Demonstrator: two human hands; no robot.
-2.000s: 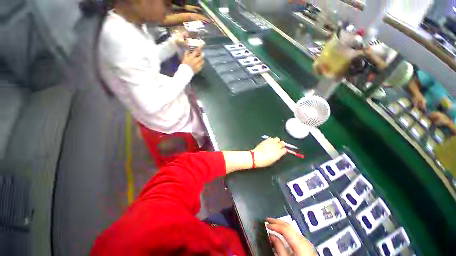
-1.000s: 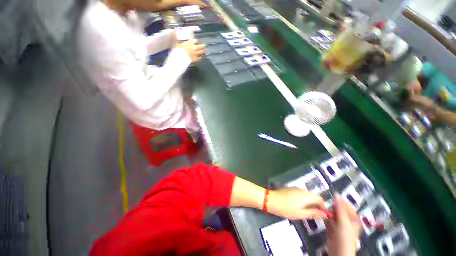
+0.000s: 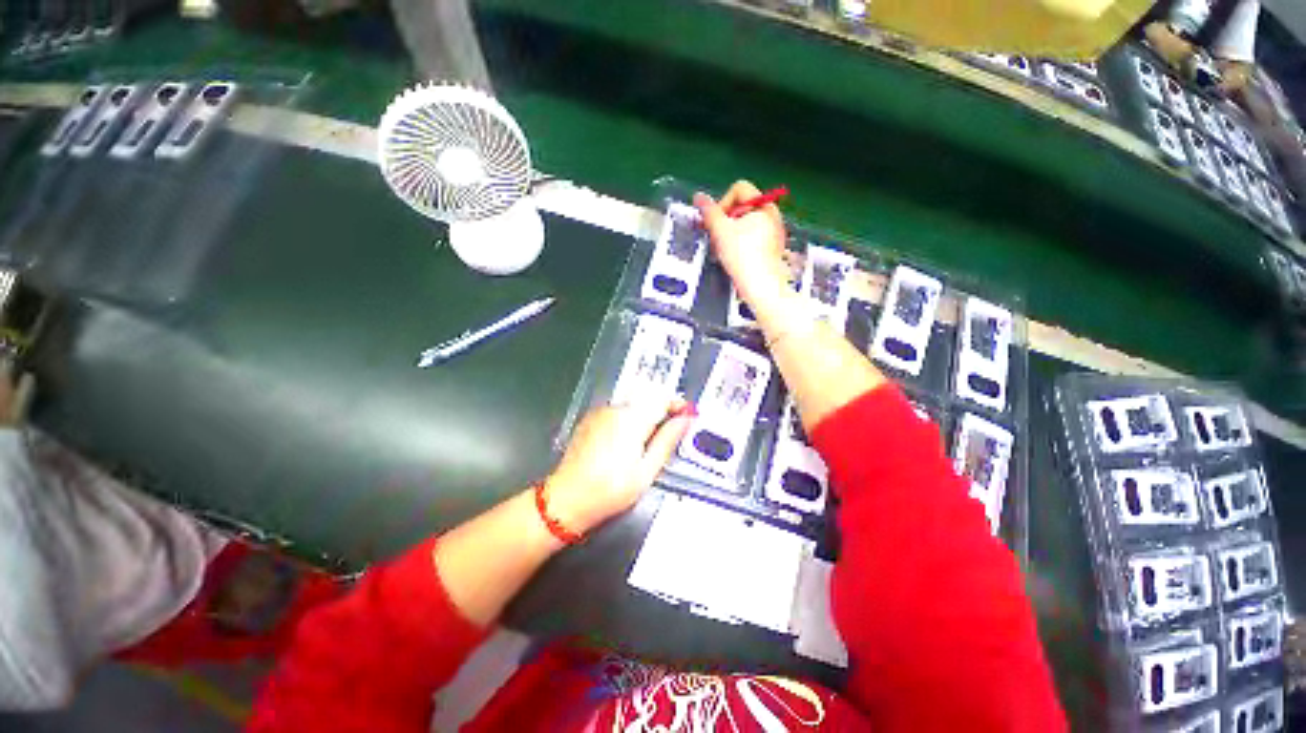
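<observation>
White phone backs with dark patches and black ovals lie in two rows in a clear blister tray in front of me. My right hand holds a slim red pen over the far left end of the tray, at the far-row phone back. My left hand is at the near left corner, over the lower part of a near-row phone back. A small red spot shows at its fingertips; whether it grips something is unclear. My right arm hides part of the tray.
White rectangles lie at the near edge. A pale pen and a white desk fan stand left. A second filled tray is at right, another tray far left. A person's pale sleeve is lower left. The green belt runs behind.
The view has swung right. My hands, together over the tray a second ago, are now apart: right with the red pen at the far row, left at the near left corner.
</observation>
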